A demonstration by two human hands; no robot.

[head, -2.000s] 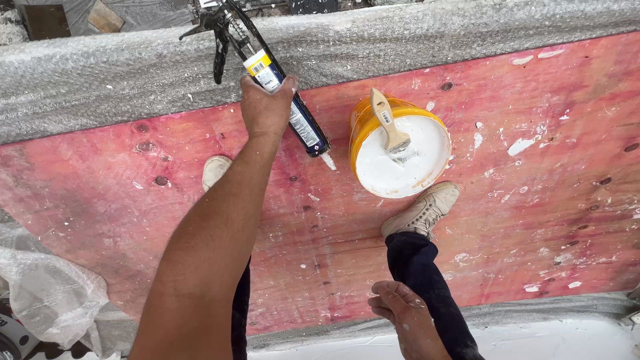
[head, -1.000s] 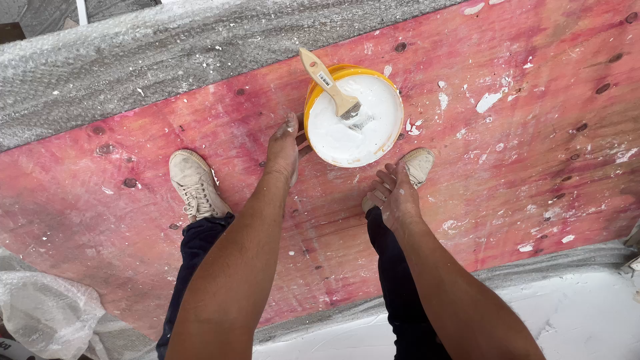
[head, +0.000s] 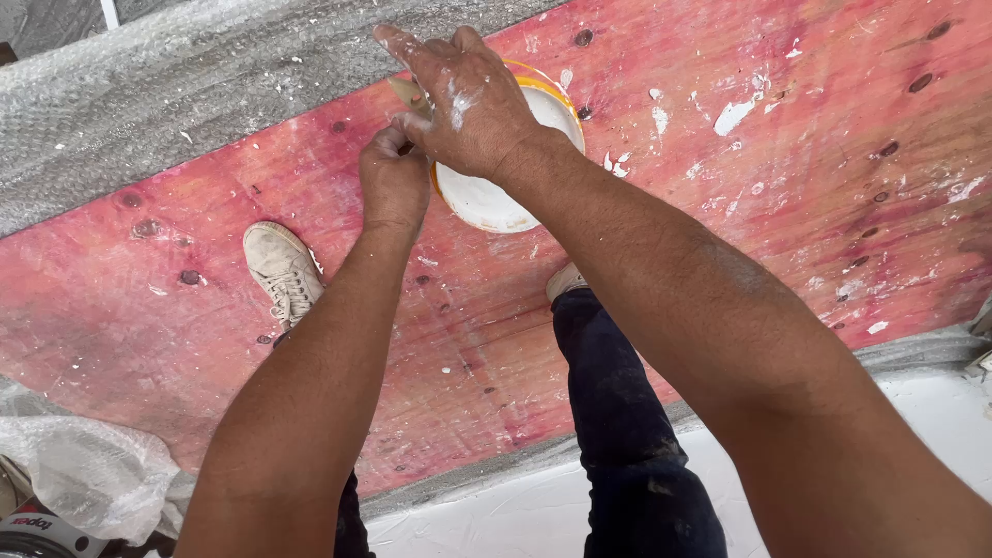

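A round bucket with a yellow rim, holding white paint or filler, stands on the red-stained plywood board. Over its upper left side reaches my right hand, spotted with white, its fingers partly spread. The wooden handle of a paintbrush shows beside the right thumb; its bristles are hidden beneath that hand. My left hand is at the bucket's left edge, fingers bent, its fingertips meeting the right thumb. Whether either hand grips anything is hidden.
My shoes stand on the board on either side, below the bucket. Bubble wrap runs along the far edge. Crumpled clear plastic lies at the lower left beside a Topex-marked item. A white surface borders the near edge.
Two seconds ago my left hand held a caulking gun with a cartridge; it is out of view now. My right hand has moved up from beside the leg to over the bucket and brush.
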